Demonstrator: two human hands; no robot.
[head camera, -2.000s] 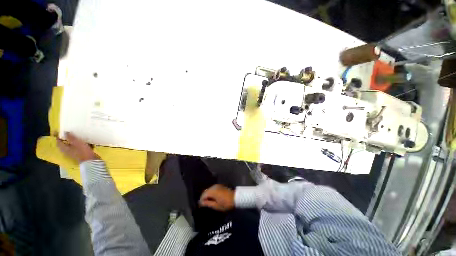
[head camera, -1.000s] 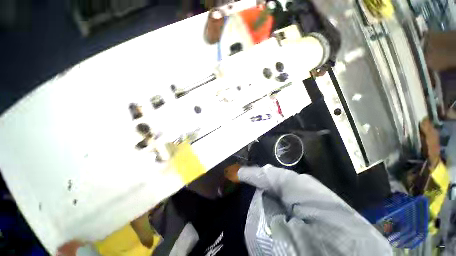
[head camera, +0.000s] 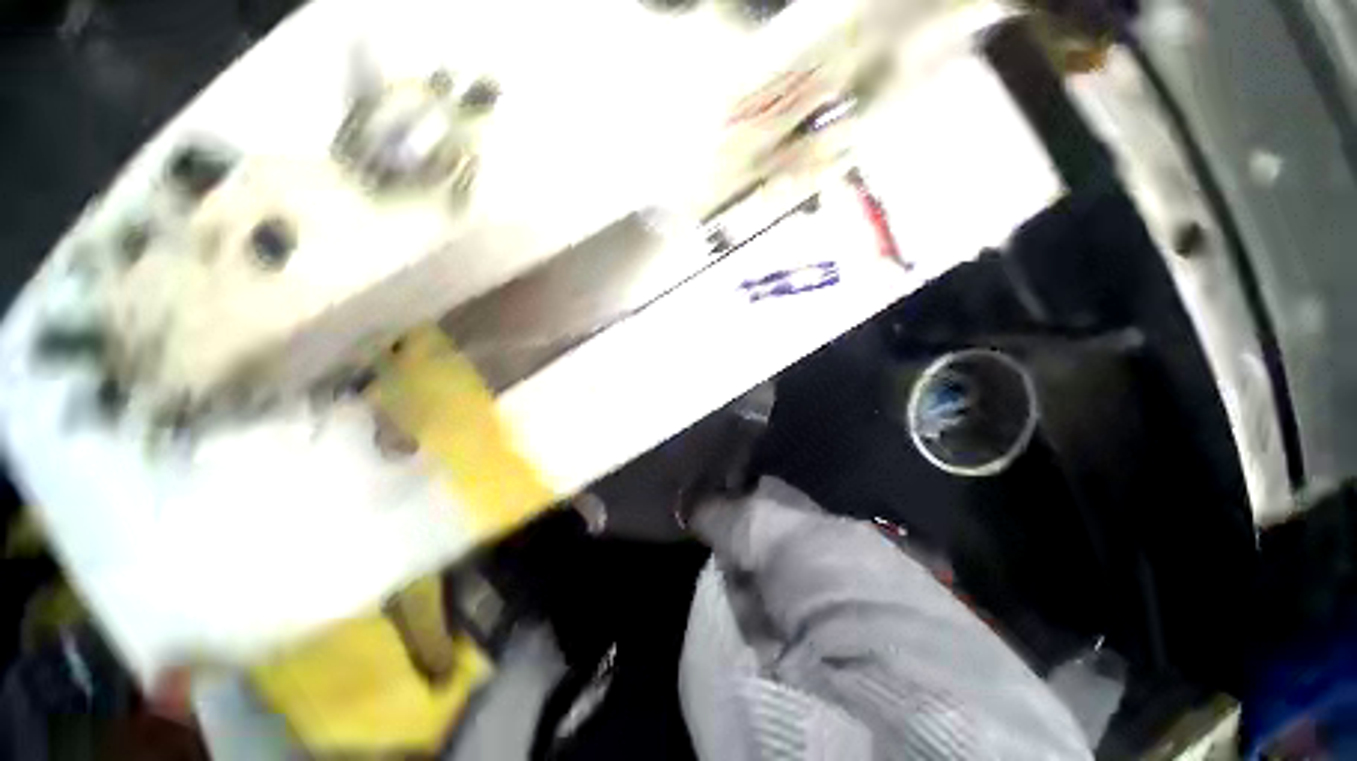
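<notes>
The white sewing machine head (head camera: 268, 283) lies blurred across the white table (head camera: 640, 372). A yellow fabric strip (head camera: 464, 431) runs from under it to the table's front edge. My left hand (head camera: 171, 693) is a small reddish blur at the table's lower left corner, beside hanging yellow pieces (head camera: 365, 687); its fingers cannot be made out. My right hand (head camera: 703, 510) is dark and blurred below the table's front edge, mostly hidden at the end of the grey sleeve. Whether it holds anything cannot be told.
A blue tool (head camera: 792, 280) and a red tool (head camera: 875, 219) lie on the table behind its front edge. A clear round cup (head camera: 972, 413) with small items inside is below the table at right. A pale metal rail (head camera: 1213, 312) runs down the right side.
The view has swung right and closer, so the machine and strip have shifted left and look larger. The cup has come into view since the oldest frame. My right hand has moved beneath the table edge.
</notes>
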